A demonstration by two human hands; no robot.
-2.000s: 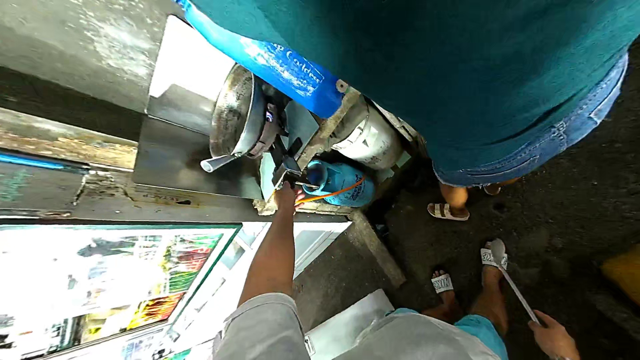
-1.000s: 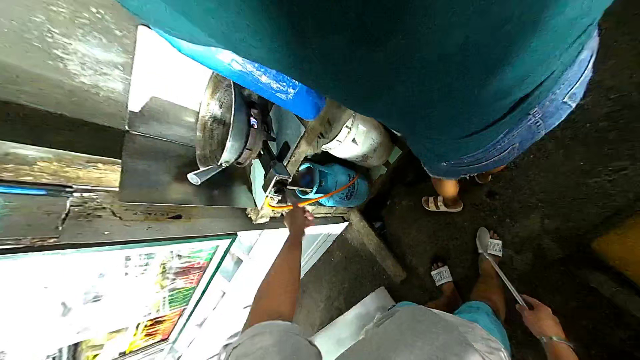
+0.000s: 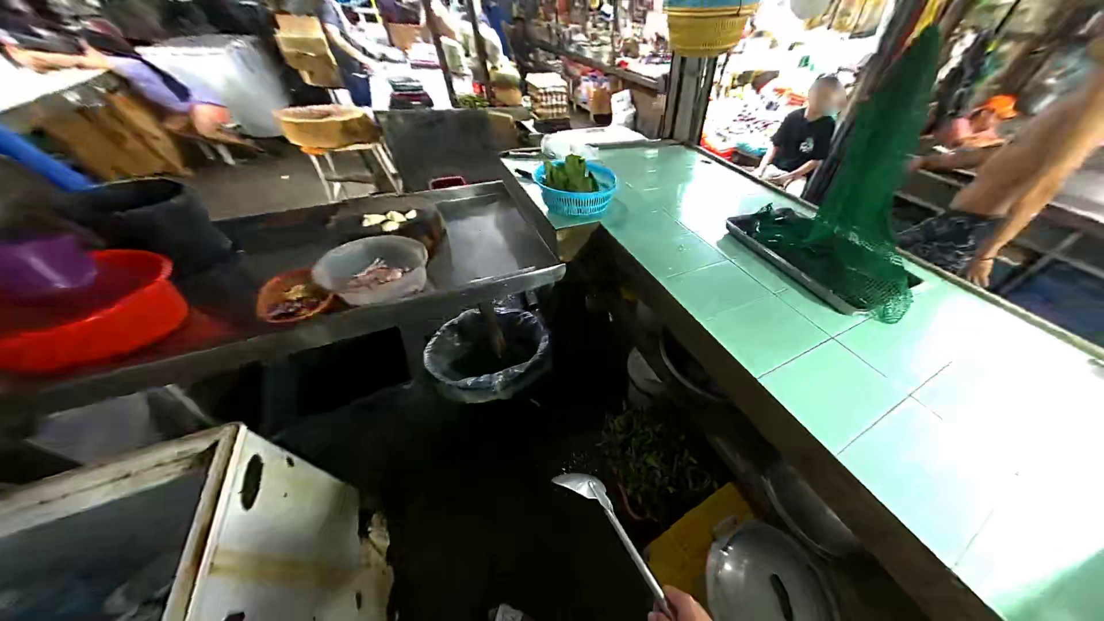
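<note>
At the bottom edge, my right hand (image 3: 681, 606) grips the handle end of a long metal ladle or spatula (image 3: 623, 536). Its head points up and to the left, over the dark floor. My left hand is out of the frame. Ahead, a trash bin lined with a clear plastic bag (image 3: 487, 379) stands below a metal counter. On that counter are a translucent bowl with pieces of meat or fish (image 3: 336, 276), a small orange bowl (image 3: 274, 317) and a shallow steel tray (image 3: 487, 226).
A green tiled counter (image 3: 750, 332) runs along the right, bearing a blue basket of leaves (image 3: 576, 205) and a dark tray under green netting (image 3: 862, 297). A lidded pot (image 3: 755, 565) and greens (image 3: 660, 457) sit below. A rusty white cabinet (image 3: 285, 517) stands lower left. People are beyond.
The view has swung far away from the stove pan, blue gas cylinder and person in a teal shirt. My left hand, earlier near the cylinder, has left the view. My right hand still holds the utensil.
</note>
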